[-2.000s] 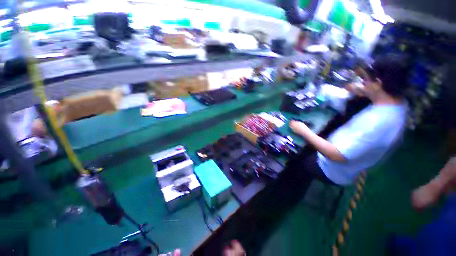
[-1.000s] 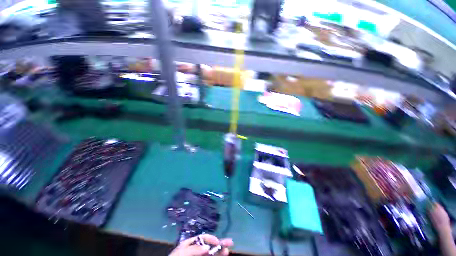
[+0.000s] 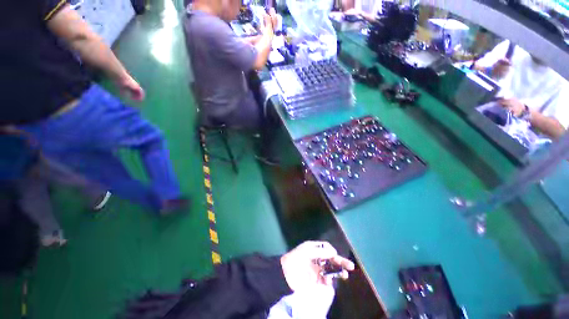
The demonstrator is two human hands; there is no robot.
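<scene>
My left hand [image 3: 317, 266], in a dark sleeve, is in front of the bench edge at the lower centre. Its fingers are closed on a small dark and silver part, which looks like a motor assembly [image 3: 334, 269]. A pale, overexposed patch lies just below the hand; I cannot tell what it is. My right hand does not show clearly anywhere. A black chassis [image 3: 430, 291] with small red and bright bits lies on the bench at the lower right, cut by the frame edge. A black tray [image 3: 362, 161] covered with small motors lies on the bench further along.
Clear blister trays [image 3: 315, 87] are stacked beyond the tray. A seated co-worker [image 3: 224, 68] is beside them. A person in blue trousers [image 3: 118, 143] walks on the left. A grey post [image 3: 524, 177] rises at the right. Another worker is across the line.
The view has swung left along the bench; the green box, the white box and the hanging screwdriver have left it. The motor tray is now near the centre. The hand still holds small parts.
</scene>
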